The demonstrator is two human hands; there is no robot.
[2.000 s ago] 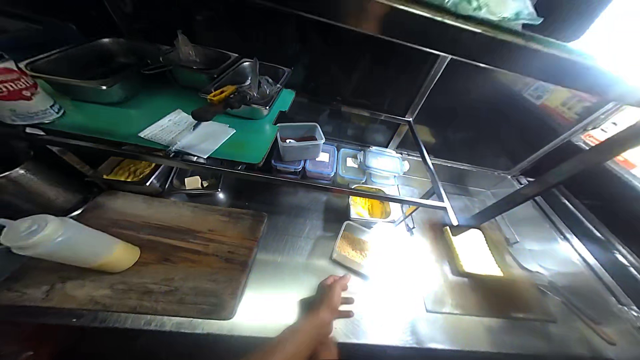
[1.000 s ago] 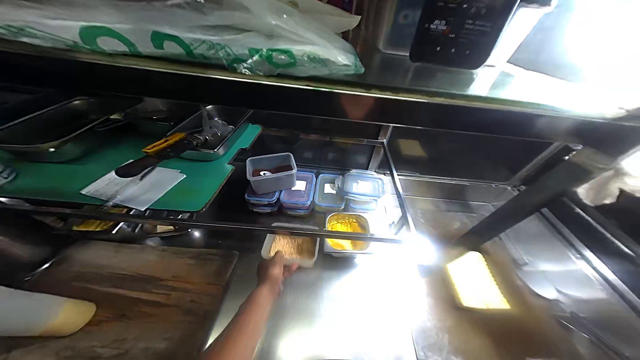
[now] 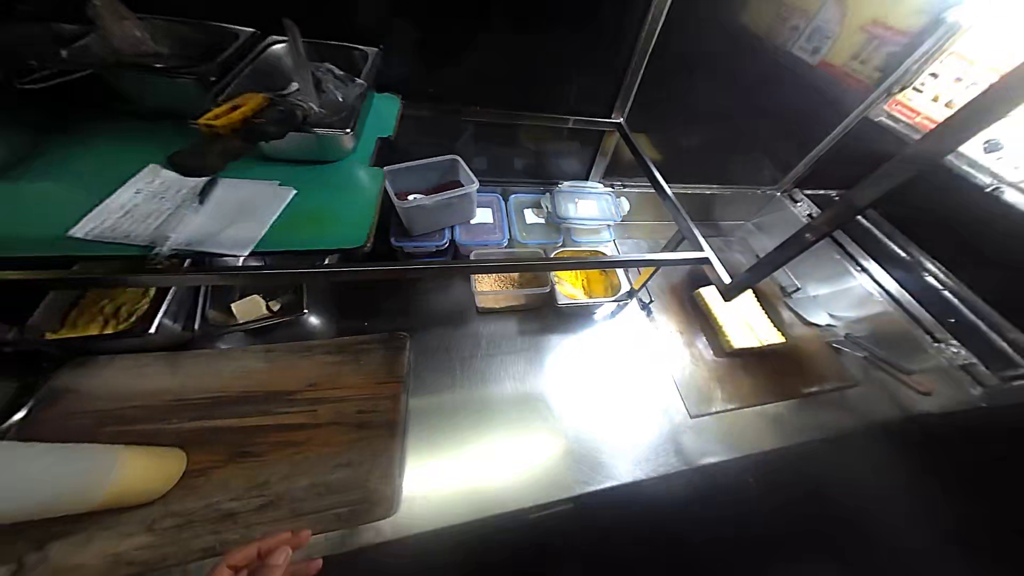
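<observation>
My left hand [image 3: 268, 556] is at the bottom edge, just in front of a wooden cutting board [image 3: 320, 440], partly out of frame. Its fingers are apart and hold nothing. On the board lies a squeeze bottle [image 3: 88, 480] with pale yellow contents. Further back, a clear plastic container of brown crumbs [image 3: 512, 298] stands on the steel counter, to the left of a metal pan with yellow food [image 3: 590, 284]. My right hand is not in view.
A steel rack rail [image 3: 360, 268] crosses above the counter. Lidded boxes [image 3: 482, 222], a grey tub [image 3: 432, 200] and a green board [image 3: 320, 216] with papers stand behind. At right, a ridged yellow block [image 3: 740, 318] lies on a brown board [image 3: 768, 388], near tongs [image 3: 884, 364].
My left hand has let go of the crumb container and drawn back toward the front edge. The container, two seconds ago nearer the front, now stands further back beside the yellow food. The view has shifted.
</observation>
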